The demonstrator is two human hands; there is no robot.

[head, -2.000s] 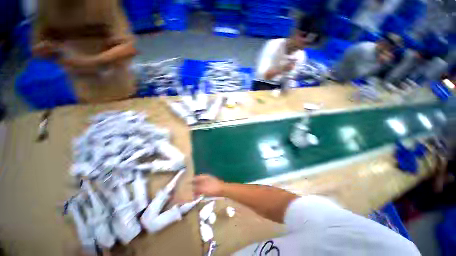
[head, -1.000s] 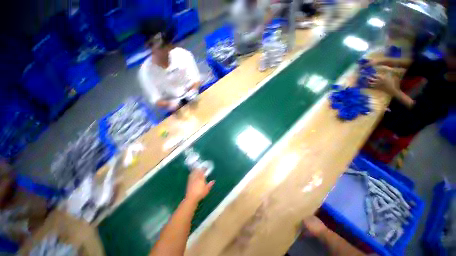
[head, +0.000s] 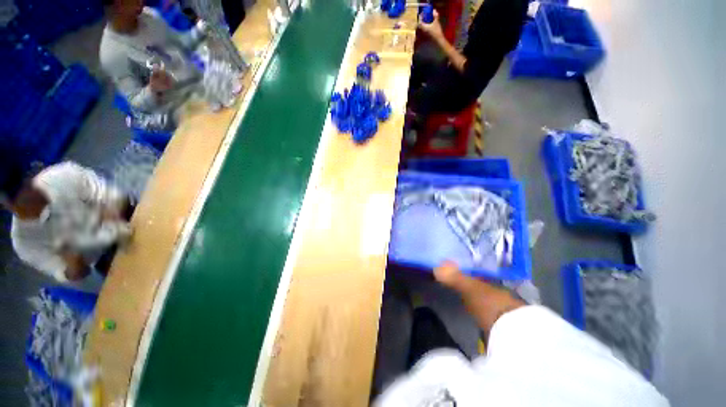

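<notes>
A blue parts bin (head: 519, 230) sits beside the bench, low at its right side. Slim grey lever parts (head: 482, 216) lie in its right half, and a pale sheet or lining (head: 426, 232) shows in its left half. My right hand (head: 450, 275) is at the bin's near rim, small and blurred; whether its fingers grip the rim or anything else cannot be told. My left hand is not in view.
The green belt (head: 231, 238) runs along the tan bench (head: 330, 318), with blue spiky parts (head: 360, 111) farther along. People work across the belt, and a dark-clothed person (head: 470, 60) sits beyond the bin. More blue bins (head: 564, 187) stand on the floor at right.
The view has swung right and down, bringing the bin nearer the centre. My left hand, seen over small pale parts on the belt a second ago, has left the view. My right hand remains by the bin.
</notes>
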